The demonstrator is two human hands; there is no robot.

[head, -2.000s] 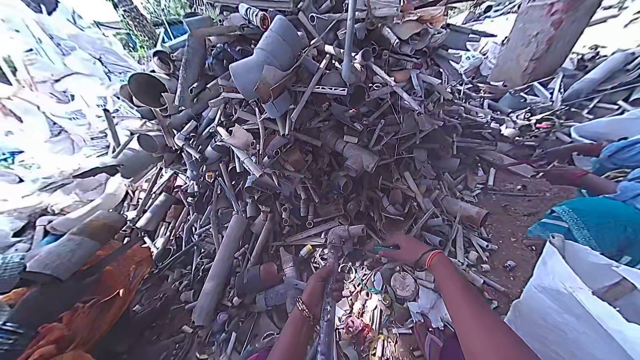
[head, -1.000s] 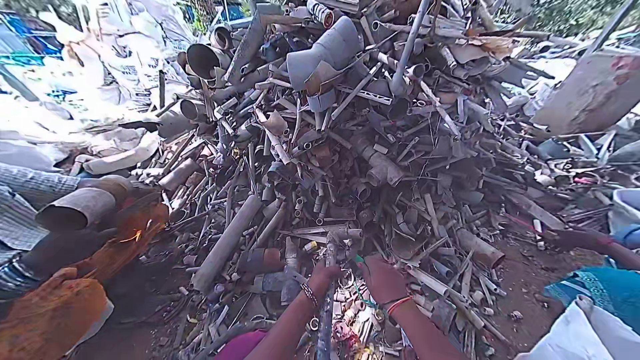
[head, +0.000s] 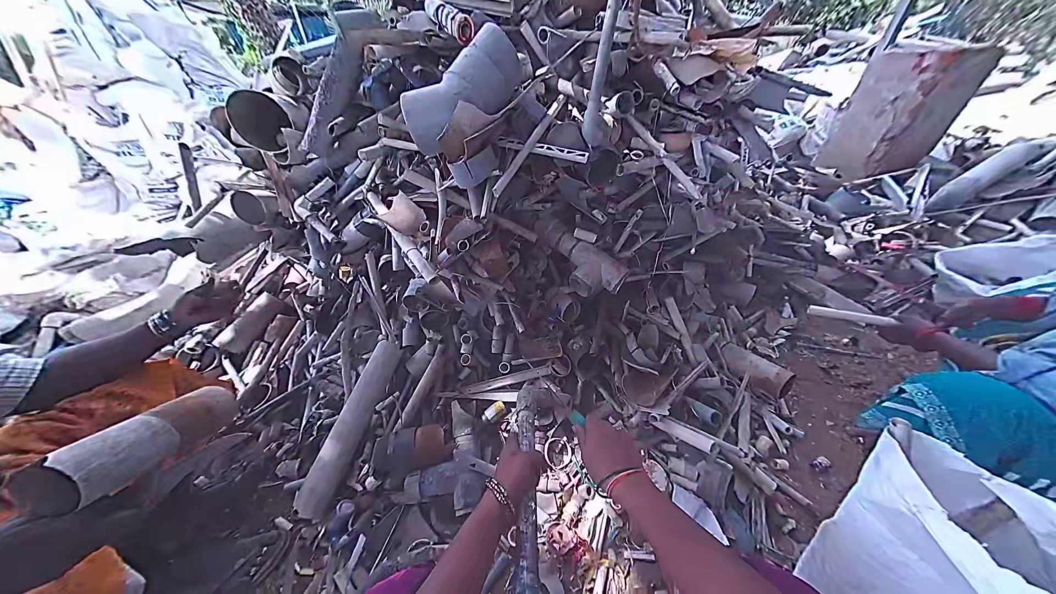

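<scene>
My left hand point(head: 520, 470) is closed around a long grey pipe point(head: 526, 511), which stands nearly upright in view with its upper end against the scrap pile. Just right of it, my right hand point(head: 609, 450) has its fingers curled around a small green piece point(head: 577, 418); its full shape is hidden. A thin green strand hangs by that wrist. Before both hands rises a big heap of plastic pipe scrap point(head: 528, 272), with a wide grey pipe elbow point(head: 474, 87) near its top. A thick grey pipe point(head: 351, 429) leans at the left.
At the left, a co-worker's hand point(head: 206, 304) reaches to the heap beside a wide pipe section point(head: 140, 441). On the right, a co-worker's hands point(head: 916, 330) hold a thin pale pipe point(head: 850, 315). White sacks point(head: 899, 511) stand at the lower right; a stone slab point(head: 907, 111) leans behind.
The co-worker's hand on the left has moved away from the wide pipe section to the heap. A pale pipe now shows in the right co-worker's hands. My left hand stays on the grey pipe.
</scene>
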